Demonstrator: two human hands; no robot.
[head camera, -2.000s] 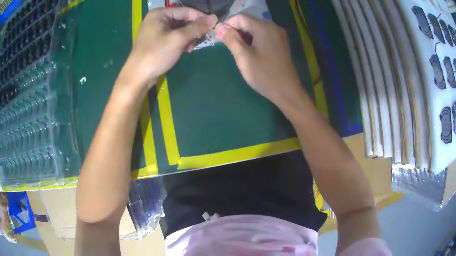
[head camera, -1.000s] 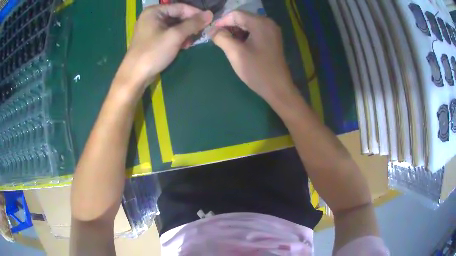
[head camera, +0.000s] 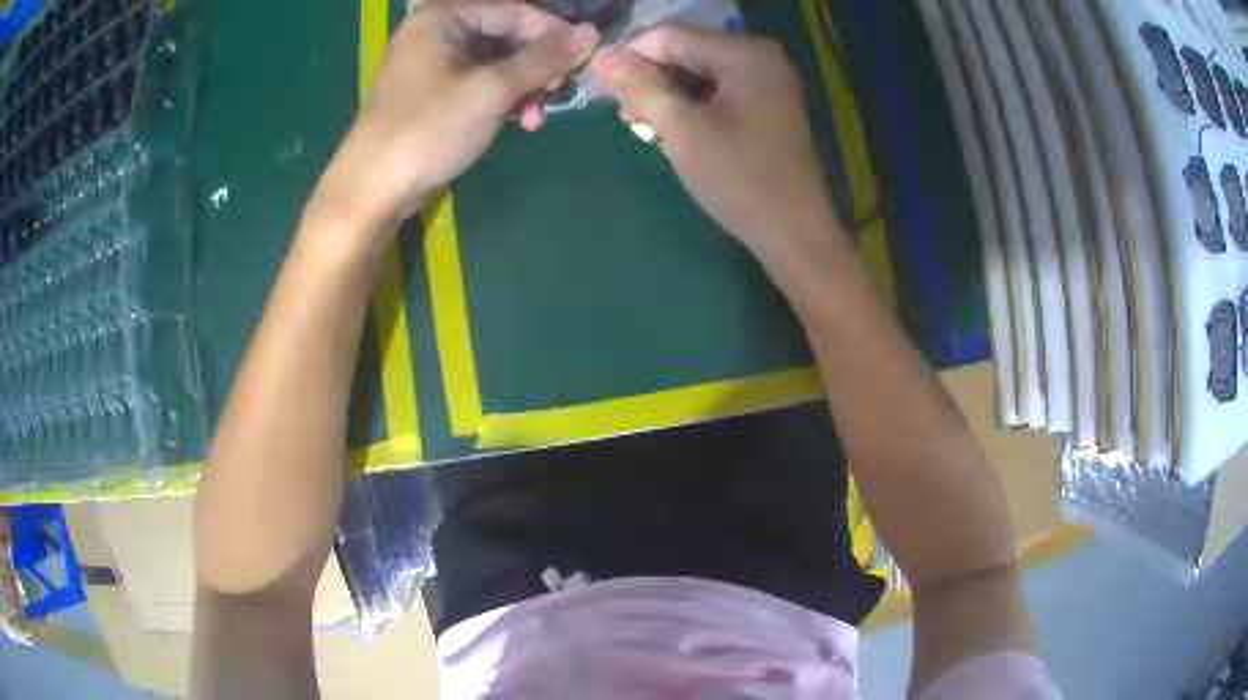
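My left hand (head camera: 472, 85) and my right hand (head camera: 705, 110) meet at the top centre, fingertips pinched close together over the press base plate (head camera: 586, 85). What lies between the fingertips is too small and blurred to name. A tiny whitish bit (head camera: 645, 131) shows under my right hand's fingers. A dark rounded part (head camera: 591, 11) behind the hands is cut off by the top edge.
A stack of white foam trays (head camera: 1136, 246) with dark modules (head camera: 1222, 349) stands at the right. Clear blister trays (head camera: 75, 315), dark-filled at the back, lie at the left. Yellow tape (head camera: 643, 410) lines the green mat (head camera: 616, 294). A blue bin (head camera: 52, 561) is at the lower left.
The hands stay close together at the top centre. The whitish bit now shows under my right hand. The view has shifted slightly.
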